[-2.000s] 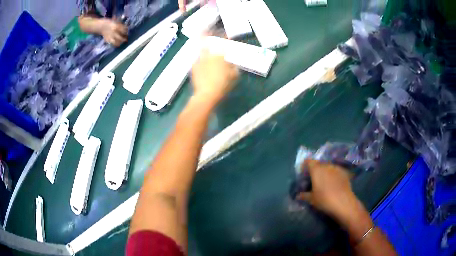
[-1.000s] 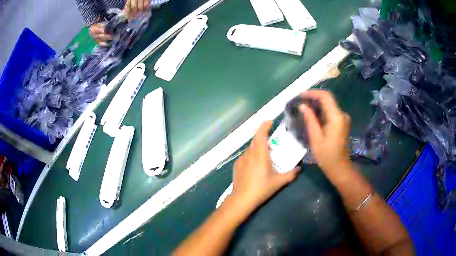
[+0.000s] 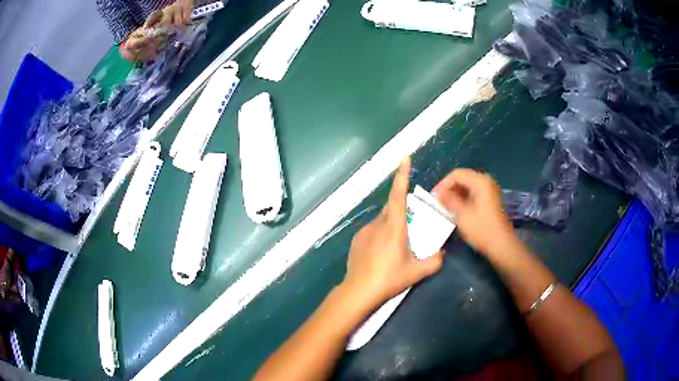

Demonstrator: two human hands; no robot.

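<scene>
A long white plastic unit (image 3: 430, 232) is held slanting over the dark green bench, its squarer end up and a small green mark near that end. My left hand (image 3: 383, 253) grips it around the middle, thumb on its near face and a finger pointing up. My left palm and fingers hide part of it. My right hand (image 3: 473, 208) is at the unit's upper end, fingers bent against it. The dark bagged part is not clearly visible; my right fingers may hide it.
White units (image 3: 260, 160) lie scattered on the green conveyor belt (image 3: 335, 97), beyond the white edge rail (image 3: 313, 201). A polybag heap (image 3: 603, 111) is at right, above a blue bin (image 3: 633, 290). Across the line, a person's hands (image 3: 160, 33) are beside another bag heap (image 3: 74, 149) and blue bin (image 3: 26, 111).
My left hand took a white unit from the belt and brought it to the bench. The dark bagged part seen in my right hand is no longer visible. Belt units have shifted right and upward.
</scene>
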